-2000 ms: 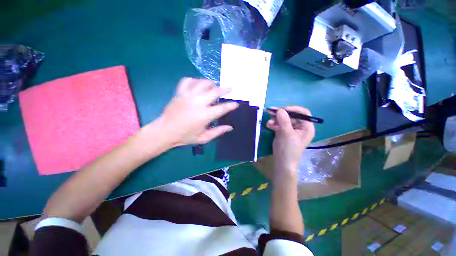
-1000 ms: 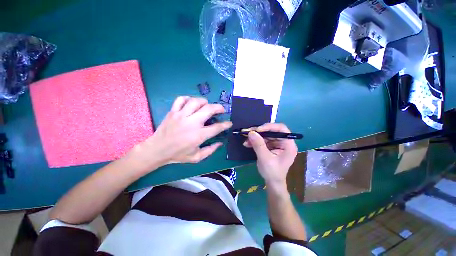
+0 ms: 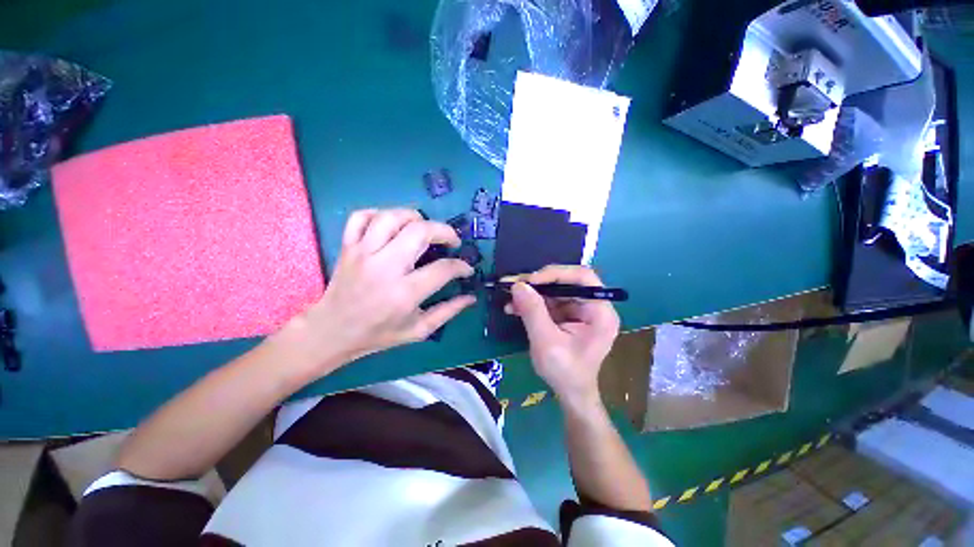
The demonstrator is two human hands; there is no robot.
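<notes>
My right hand (image 3: 571,326) holds a slim black pen-like tool (image 3: 577,291), its tip pointing left at the small dark parts. My left hand (image 3: 390,283) is palm down, its fingertips at a small black housing (image 3: 470,280) by the tool tip; whether it is pinched is too small to tell. Several more black housings (image 3: 484,214) lie just beyond my left fingers, one apart (image 3: 437,183). The black adhesive sheet (image 3: 534,240) lies over the white liner paper (image 3: 563,139), its lower part partly hidden by my right hand.
A pink foam sheet (image 3: 192,235) lies left. Clear plastic bags are beyond the paper (image 3: 470,96) and far left (image 3: 37,123). A black and white machine (image 3: 764,96) and black tray (image 3: 854,280) stand right. An open cardboard box (image 3: 774,390) is below the bench edge.
My right hand has moved left from beside the paper, bringing the tool tip across the black sheet to the housings. My left hand has moved off the sheet to its left side.
</notes>
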